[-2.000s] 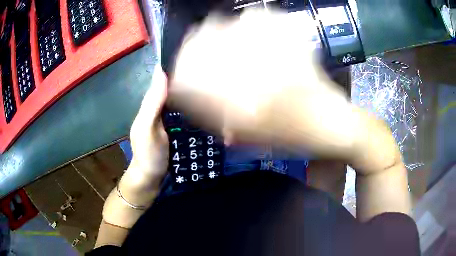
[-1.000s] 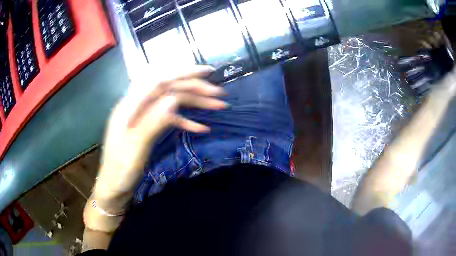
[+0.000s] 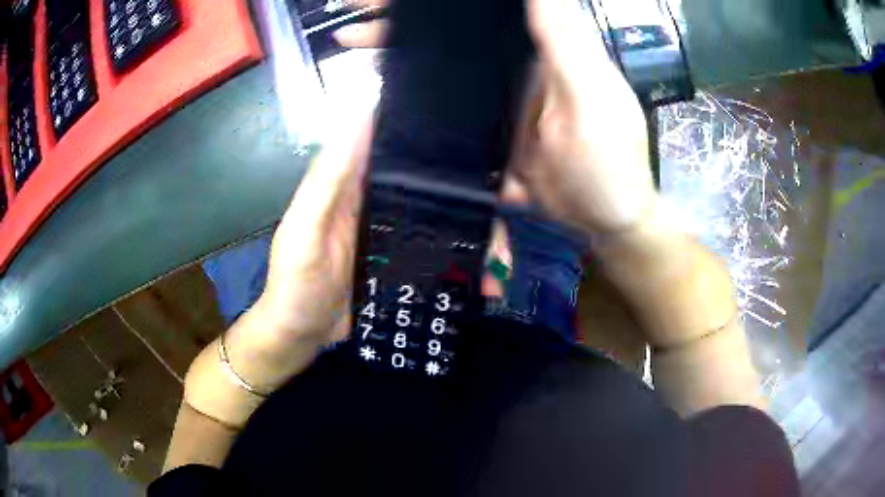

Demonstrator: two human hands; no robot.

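An open black flip phone (image 3: 427, 233) is held upright over my lap, its keypad half nearest me and its dark upper half pointing away. My left hand (image 3: 325, 238) grips its left side. My right hand (image 3: 582, 146) is at the right side of the upper half, fingers against its edge. A small teal-green patch shows by a fingertip right of the keypad. The sheet of black-framed display panels (image 3: 645, 49) lies on the bench behind, mostly hidden by the phone and hands.
A red foam tray (image 3: 209, 58) with several open phones is at upper left on the green bench mat (image 3: 184, 184). Glittering clear film waste (image 3: 723, 194) is at the right. Brown cardboard (image 3: 146, 330) is at lower left.
One second ago my left hand was empty and my right was far right by a dark object. Now both hands hold the open phone in the centre.
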